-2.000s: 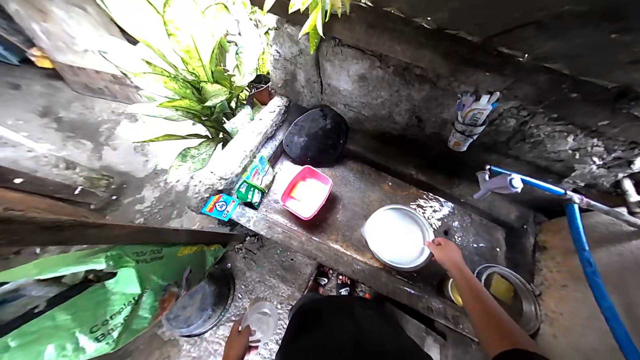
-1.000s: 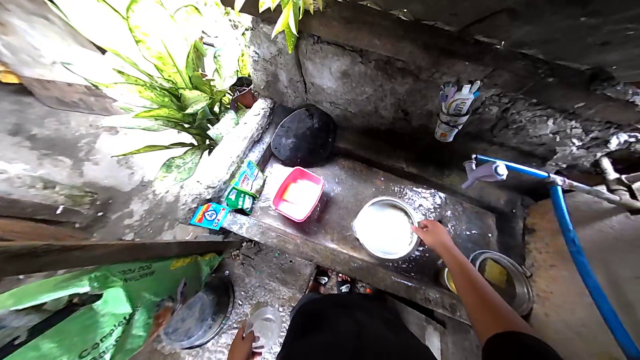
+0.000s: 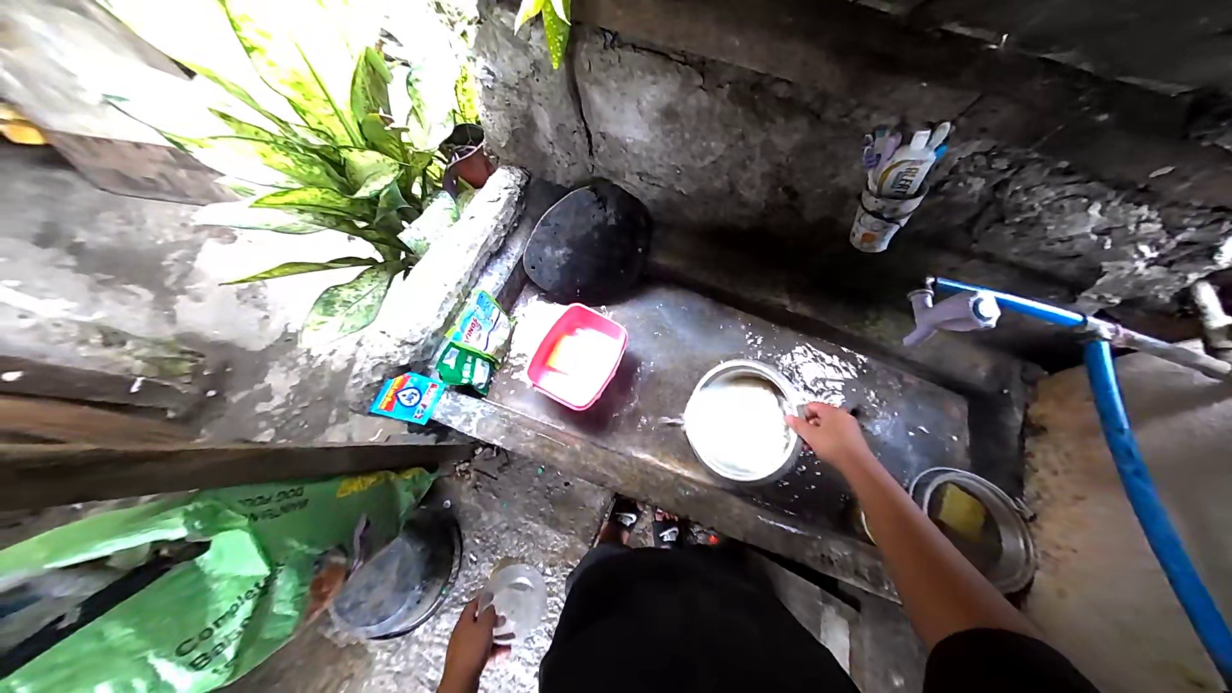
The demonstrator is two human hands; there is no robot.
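My right hand grips the rim of a round metal pot, which rests on the wet concrete counter near its front edge. The inside of the pot looks bright with glare. Low at the left, my left hand holds a clear plastic dipper or cup over the wet floor. On the counter, left of the pot and apart from it, stands a pink plastic basin with something pale inside.
Detergent packets lie at the counter's left end, below a black basin. A metal basin with a yellow sponge is at right, under a faucet and blue pipe. A bucket stands beside a green sack.
The view has shifted somewhat. My right hand stays at the pot's rim and my left hand keeps hold of the clear plastic dipper or cup throughout.
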